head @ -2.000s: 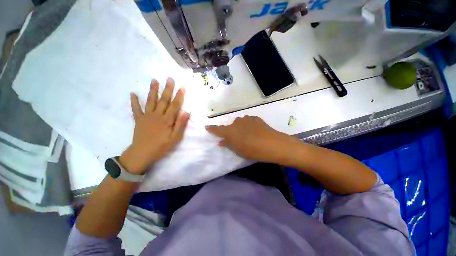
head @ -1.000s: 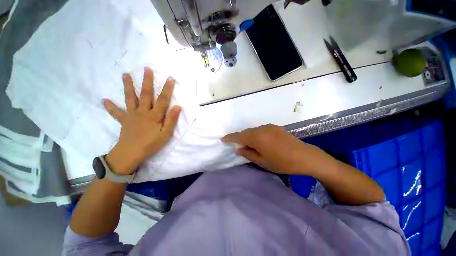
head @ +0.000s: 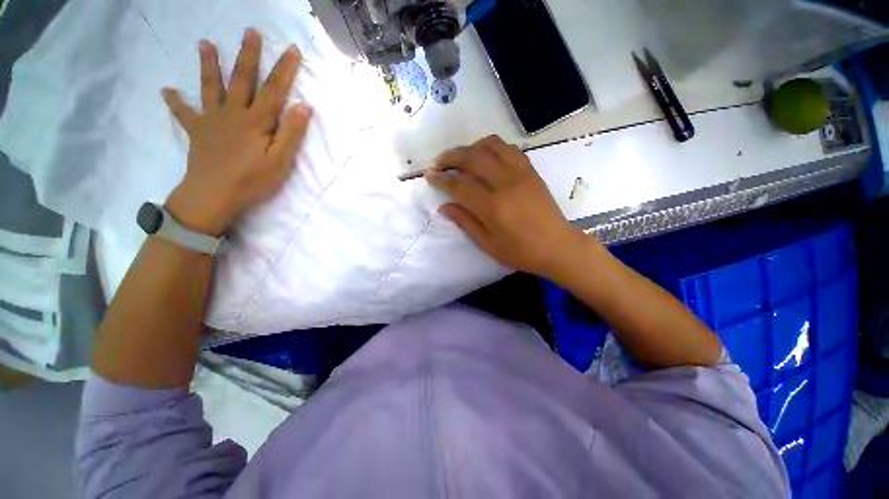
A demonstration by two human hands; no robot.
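Observation:
A large white fabric panel (head: 312,244) with faint lines lies over the left and middle of the machine table, its lower part reaching the front edge by my body. My left hand (head: 226,161) lies flat on it, palm down, fingers spread. My right hand (head: 512,210) is at the panel's right edge, fingers bent, with a gap between thumb and fingers; its fingertips touch or nearly touch the cloth. The presser foot area (head: 395,86) is lit, just above the panel's right side; whether cloth lies under the foot is not clear.
A smartphone (head: 534,68), black snips (head: 665,97) and a green round fruit (head: 798,105) lie right of the machine head (head: 429,24). A small pale scrap (head: 578,188) lies near the measuring tape (head: 673,210). Grey panels with white strips (head: 34,292) hang at left. A blue crate (head: 770,322) stands lower right.
The panel has shifted and spread, with more of it showing toward my body. My left hand has moved up and left. My right hand dipped toward me, then moved up to the panel's right edge.

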